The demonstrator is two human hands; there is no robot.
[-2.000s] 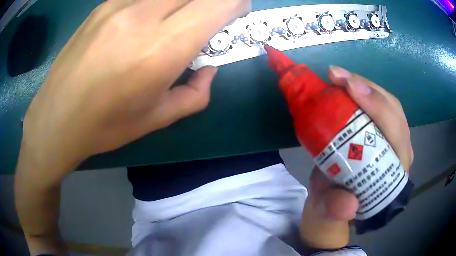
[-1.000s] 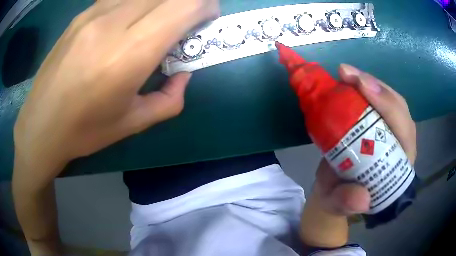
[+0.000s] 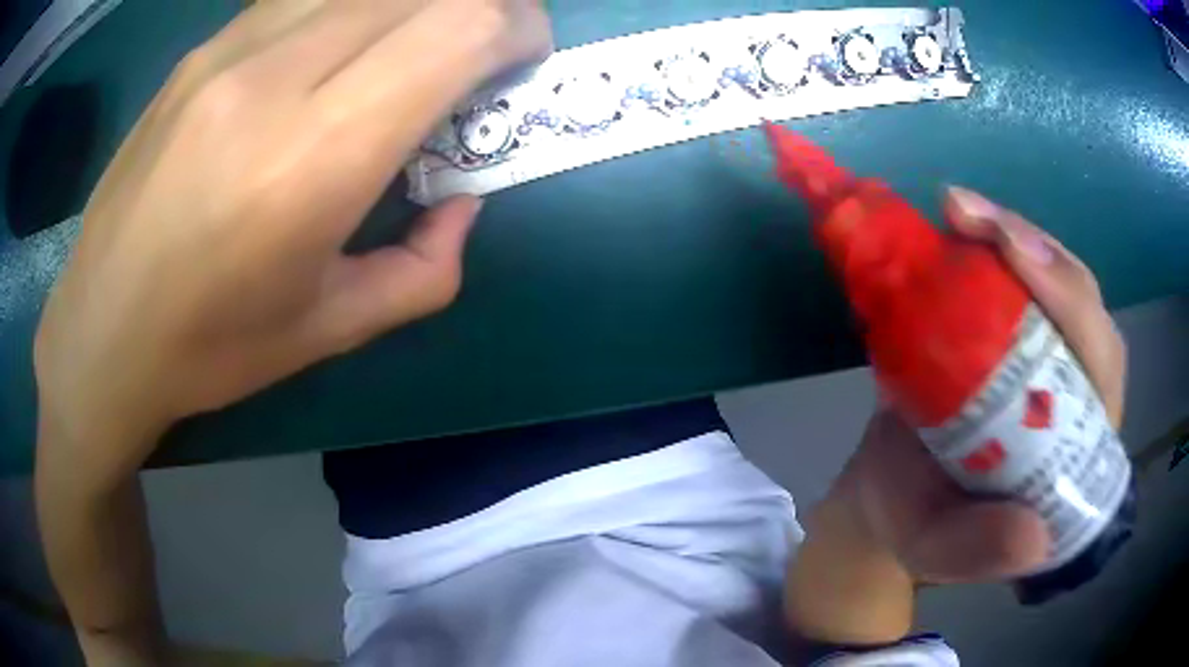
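Note:
A silver-white part strip (image 3: 639,99) with a row of several round ring-shaped parts lies on the green worktop at the top. My left hand (image 3: 280,196) holds its left end, the thumb at the near edge and the fingers over the far edge. My right hand (image 3: 971,508) grips the glue bottle (image 3: 939,313), which has a red tapered nozzle, white label and black base. The bottle is tilted, its tip pointing up-left near the strip's near edge, below the fourth ring. Whether the tip touches the strip cannot be told. The right hand and bottle are slightly blurred.
A black round pad (image 3: 52,159) lies at the left of the green worktop (image 3: 587,300). A pale curved rail (image 3: 55,37) shows at the upper left corner. A violet glow shows at the upper right corner. The wearer's light trousers are below the worktop edge.
The strip and my left hand have moved left, mostly in the first second. My right hand with the bottle has moved right, and the tip now lies farther along the strip.

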